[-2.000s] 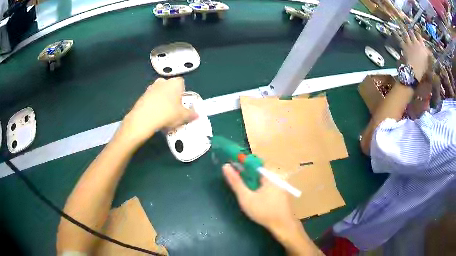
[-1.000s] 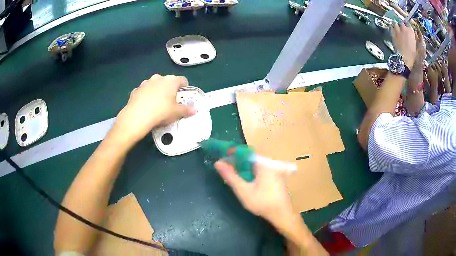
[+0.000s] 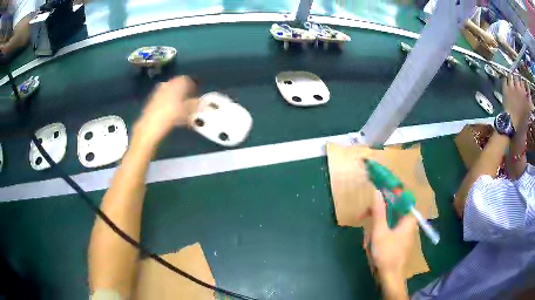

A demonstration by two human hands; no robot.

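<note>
A white plastic housing point(image 3: 226, 122) with dark round holes lies on the dark green belt beyond the metal rail. My left hand point(image 3: 167, 105) is blurred at its left edge, with the fingertips at or beside the rim; whether they grip it cannot be told. My right hand point(image 3: 392, 234) holds the green hot glue gun point(image 3: 390, 186), its dark nozzle over the cardboard sheet point(image 3: 349, 190) on the worktop. A pale glue stick point(image 3: 426, 227) sticks out of the gun's rear.
More housings point(image 3: 302, 89) point(image 3: 102, 142) lie on the belt. Wired sub-assemblies point(image 3: 152, 55) stand beyond. A grey post point(image 3: 410, 76) rises from the rail point(image 3: 234, 159). A black cord point(image 3: 111, 225) crosses at left over another cardboard piece point(image 3: 176, 272). A neighbouring person's striped sleeve point(image 3: 495, 205) is at right.
The view has turned left. The housing under my left hand has moved from over the worktop and rail onto the belt. My right hand has moved the glue gun right, over the cardboard.
</note>
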